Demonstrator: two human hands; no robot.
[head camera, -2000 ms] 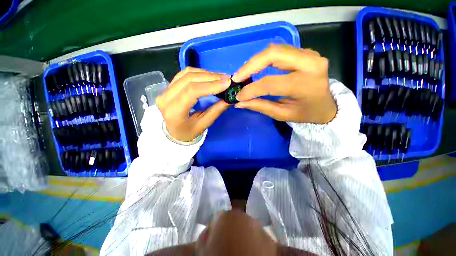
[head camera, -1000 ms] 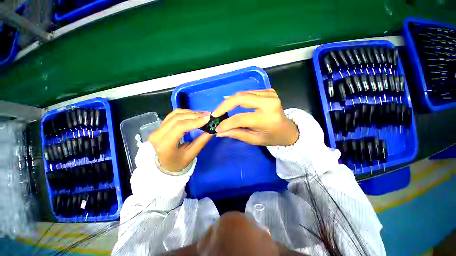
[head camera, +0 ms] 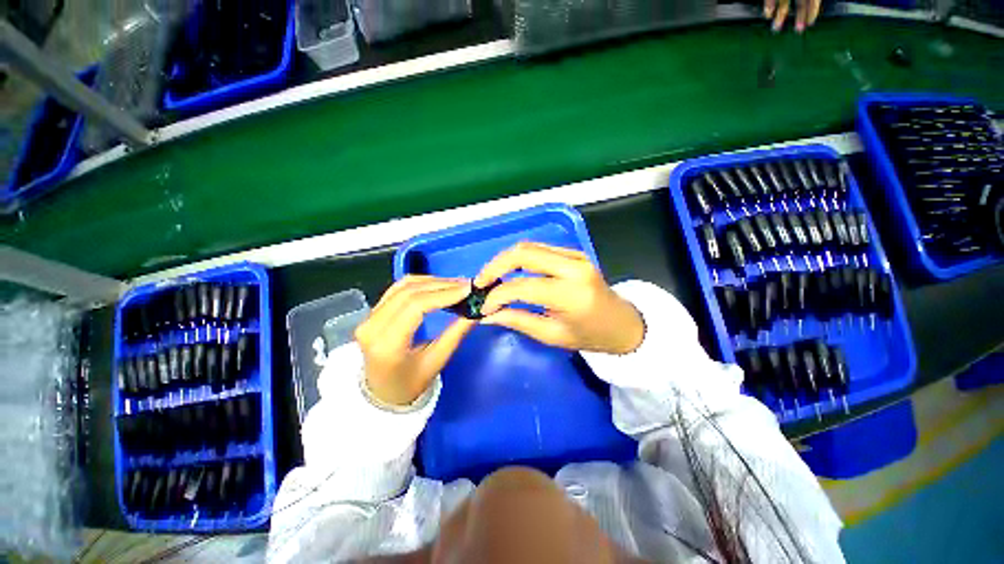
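Note:
My left hand (head camera: 405, 336) and my right hand (head camera: 556, 297) meet over a blue work tray (head camera: 517, 408) in front of me. Between their fingertips they hold a small black housing (head camera: 475, 301) with a green board showing in it. The fingers cover much of the housing. No other part shows in the visible area of the work tray.
Blue trays with rows of black units stand at left (head camera: 262, 413) and right (head camera: 705, 292), another farther right (head camera: 923, 248). A clear plastic box (head camera: 303, 364) is left of the work tray. Beyond lies a green conveyor belt (head camera: 440, 138), with another person's hand (head camera: 793, 11) above its far edge.
The view has tilted up, showing more of the belt, trays beyond it and another person's hand. Both my hands still hold the housing between the fingertips.

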